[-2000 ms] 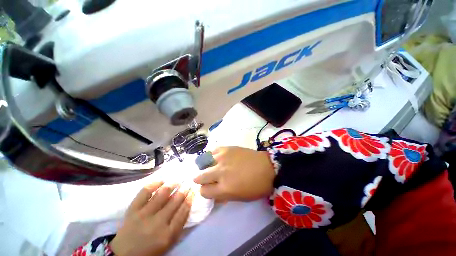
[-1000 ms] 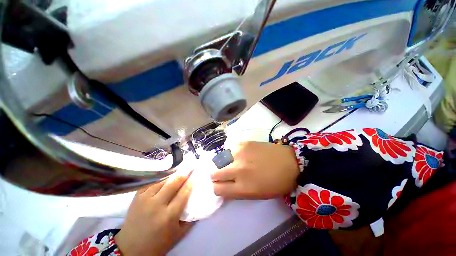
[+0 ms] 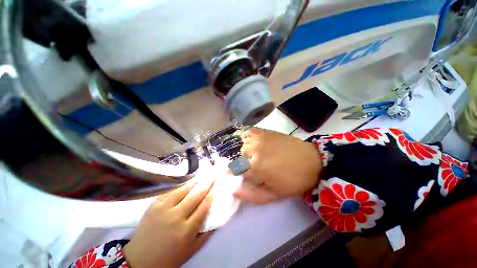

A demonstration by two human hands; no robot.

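Note:
A small white fabric piece (image 3: pixel 222 204) lies at the needle area of the white sewing machine (image 3: pixel 324 63), in glaring light. My left hand (image 3: pixel 175 220) lies flat on the fabric's left side, fingers pointing to the needle area. My right hand (image 3: pixel 282 165) is at the fabric's right edge, its upper fingers raised by the machine parts and its thumb low beside the fabric; whether it grips the cloth is unclear. A grey block (image 3: pixel 240 166) sits at the right fingers. The presser foot (image 3: pixel 212 157) is partly lost in glare.
A black phone-like rectangle (image 3: pixel 308 109) lies behind my right hand. Blue-handled snips (image 3: pixel 374 109) lie further right, near white looped scraps (image 3: pixel 442 84). A grey measuring strip (image 3: pixel 295 250) runs along the front edge. The round grey tension knob (image 3: pixel 250 99) juts out above the fabric.
The view has shifted, so the machine and hands appear further right. My right hand's upper fingers have lifted towards the machine parts, and its thumb has spread from them.

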